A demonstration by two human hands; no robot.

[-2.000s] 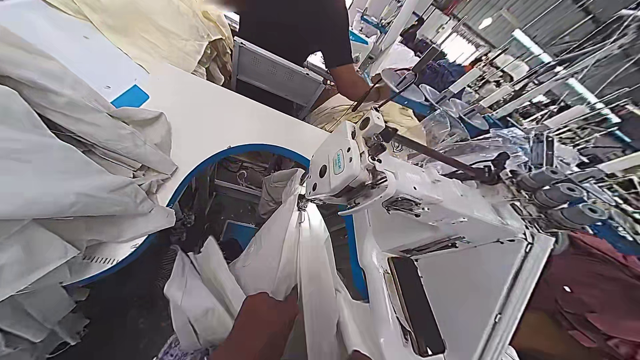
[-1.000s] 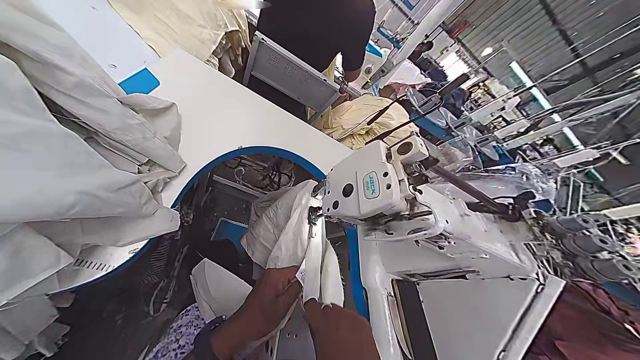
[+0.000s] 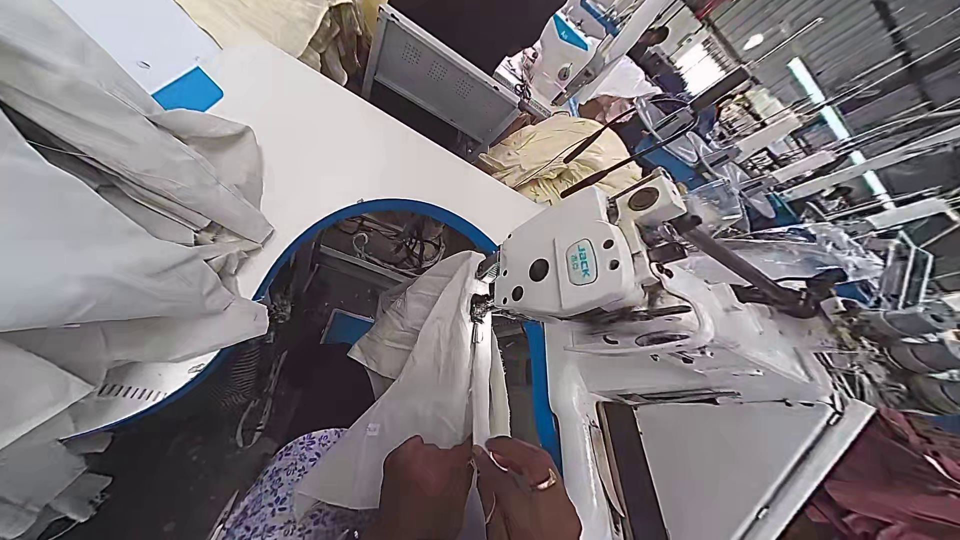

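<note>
White fabric hangs from the needle and presser foot area of a white Jack industrial sewing machine, with a narrow folded edge running down toward me. My left hand grips this fabric at the lower middle, on the left side of the fold. Close beside it, my right hand, with a ring on one finger, pinches the fold from the right. Both hands are below the machine's head, and their fingertips nearly meet. The lower part of the fabric is partly hidden behind the hands.
A white table with a blue-edged round cutout curves around the machine. Pale fabric is heaped at left, yellow fabric lies behind, and maroon cloth is at lower right. A dark-clothed person is across the table.
Two seconds ago only one hand showed clearly on the fabric; a second ago both were on it. Since then both hands have moved down along the fold, away from the needle.
</note>
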